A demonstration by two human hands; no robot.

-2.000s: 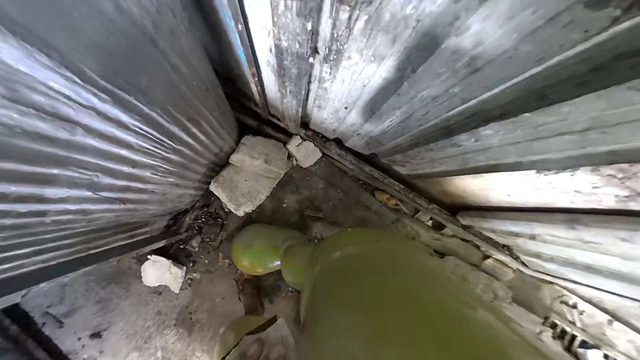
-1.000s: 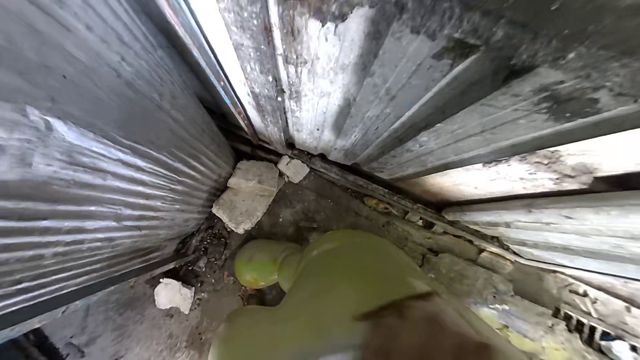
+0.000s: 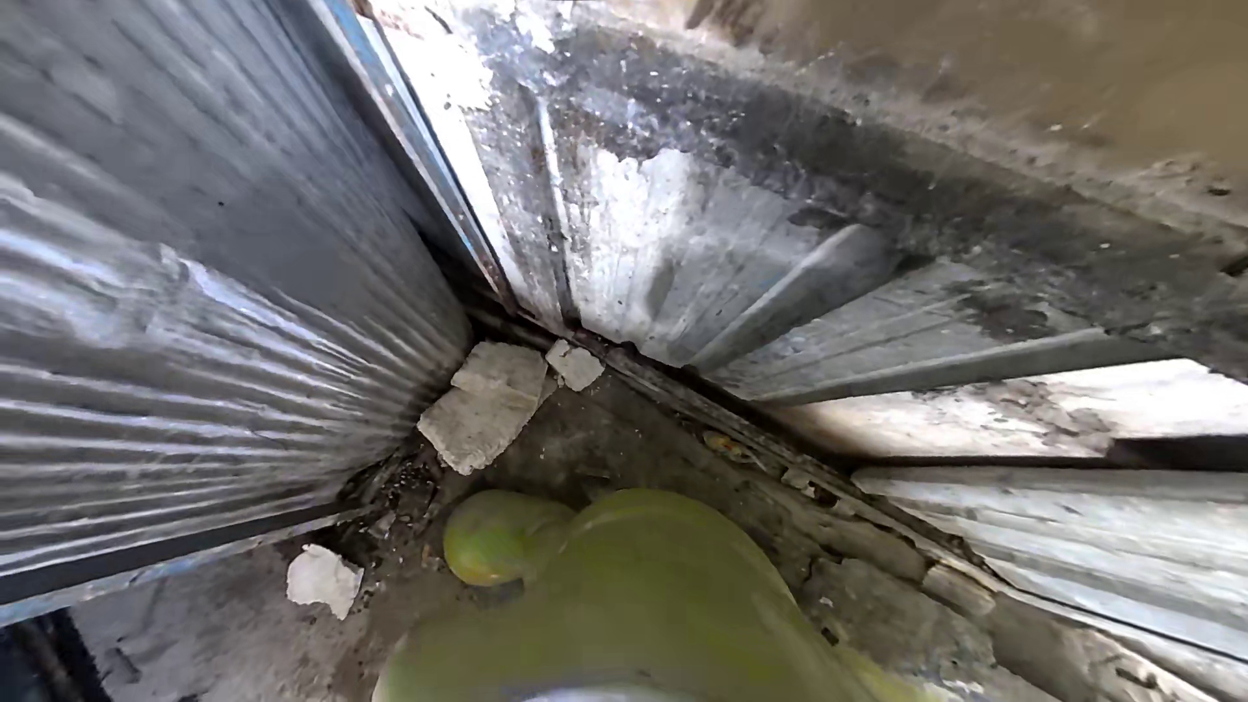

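Neither my left hand nor my right hand can be seen. A large, smooth yellow-green form (image 3: 643,595) fills the bottom centre, with a rounded knob (image 3: 492,541) at its left; I cannot tell whether it is clothing or an object. Past the knob, a flat broken slab of concrete or stone (image 3: 483,414) lies on the dirty floor. A smaller pale chunk (image 3: 575,365) is at its right, close to the wall's foot. Another whitish chunk (image 3: 324,581) lies at the lower left.
A corrugated metal sheet (image 3: 224,341) stands at the left. Stained ribbed panels (image 3: 663,244) meet it near a narrow corner, below a rough ledge (image 3: 926,146). Crumbled masonry (image 3: 892,614) and debris run along the right wall's foot.
The view has tilted so that more of the upper wall and ledge shows. The yellow-green form has changed outline at the bottom, and the brown patch seen on it one second ago is out of sight.
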